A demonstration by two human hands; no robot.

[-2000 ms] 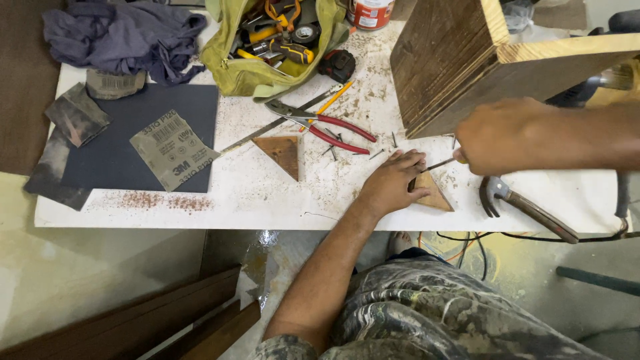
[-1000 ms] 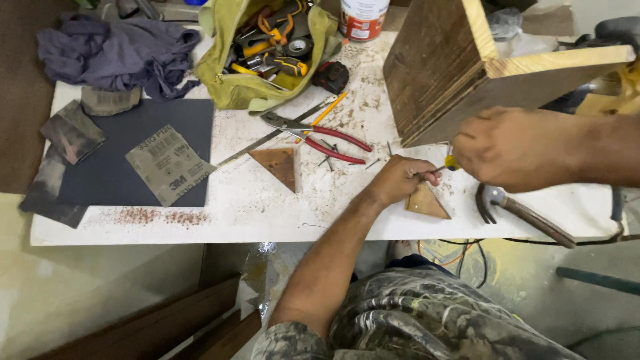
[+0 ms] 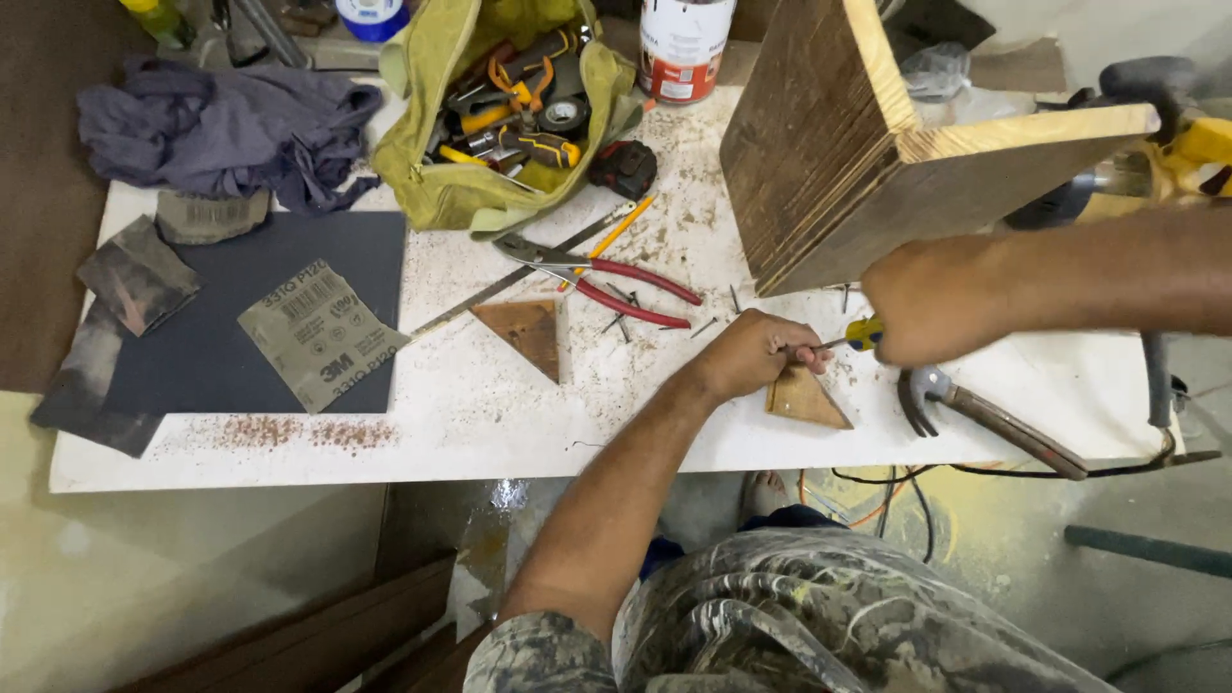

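My right hand [image 3: 929, 303] is closed around the yellow handle of a screwdriver [image 3: 863, 334], its shaft pointing left to my left fingertips. My left hand [image 3: 760, 354] pinches around the shaft's end, above a triangular wood piece [image 3: 808, 399] at the table's front edge; what lies between the fingertips is hidden. A claw hammer [image 3: 1001, 419] lies to the right of that piece. Left of my left hand are red-handled slip-joint pliers [image 3: 616, 279], loose screws or nails [image 3: 621, 308] and a second wooden triangle [image 3: 525, 332]. Behind my hands stands a joined dark board assembly [image 3: 818, 164].
A green tool bag [image 3: 414, 192], a tape measure [image 3: 624, 170] and a can [image 3: 685, 48] stand at the back. Sandpaper [image 3: 322, 332] lies on a dark sheet [image 3: 192, 366] at left, with a crumpled cloth [image 3: 221, 125] behind. Cables [image 3: 905, 474] hang below the front edge.
My right hand, with the screwdriver, has moved a little away from my left hand since the last frame. My left hand remains by the wooden triangle.
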